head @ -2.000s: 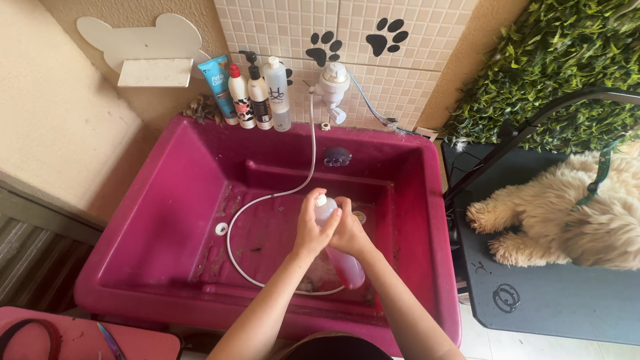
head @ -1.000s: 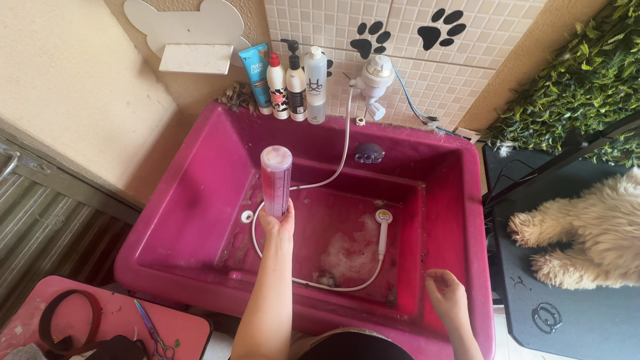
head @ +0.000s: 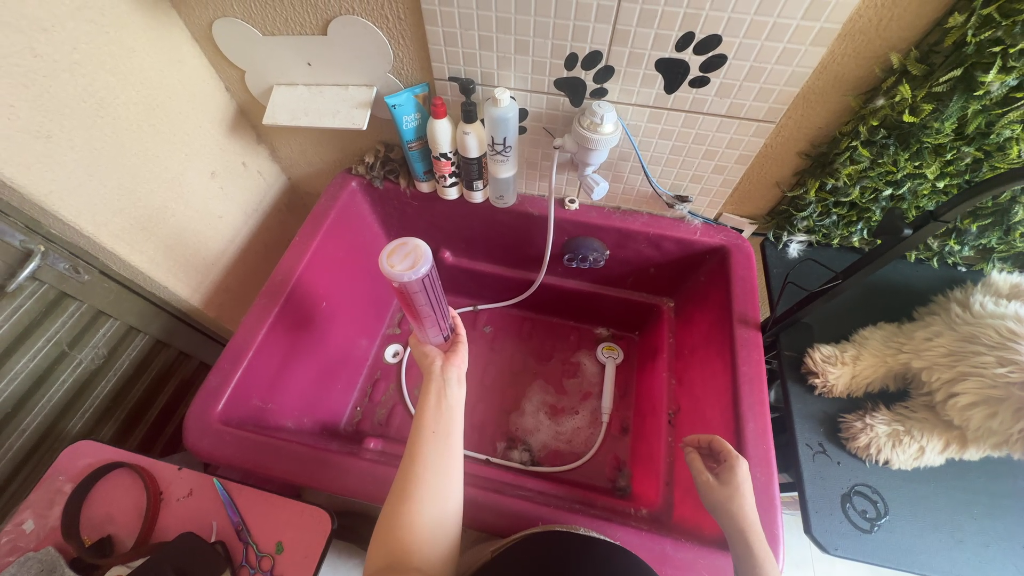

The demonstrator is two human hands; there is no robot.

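My left hand (head: 442, 349) is closed around a pinkish translucent plastic bottle (head: 419, 290), its round base tipped up toward me, over the left part of the magenta wash tub (head: 280, 352). Over the tub's right front part, my right hand (head: 714, 466) hangs with curled fingers; nothing shows in it. A white shower head (head: 610, 376) on a white hose (head: 549, 240) lies on the tub floor beside a patch of foam (head: 556, 408). At the back rim stand a blue tube (head: 412, 136), a red-capped bottle (head: 442, 152), a pump bottle (head: 472, 156) and a clear bottle (head: 502, 148).
A white electric shower unit (head: 596, 136) is on the tiled wall. To the right, a light curly-haired dog (head: 936, 368) lies on a dark grooming table (head: 920, 504) with a black arm. At lower left, a pink table (head: 192, 496) holds scissors (head: 238, 528) and a looped strap (head: 112, 512).
Two seconds ago both hands were together at the bottle over the tub's front. The left hand has since carried it left and turned it base up; the right hand has come off it.
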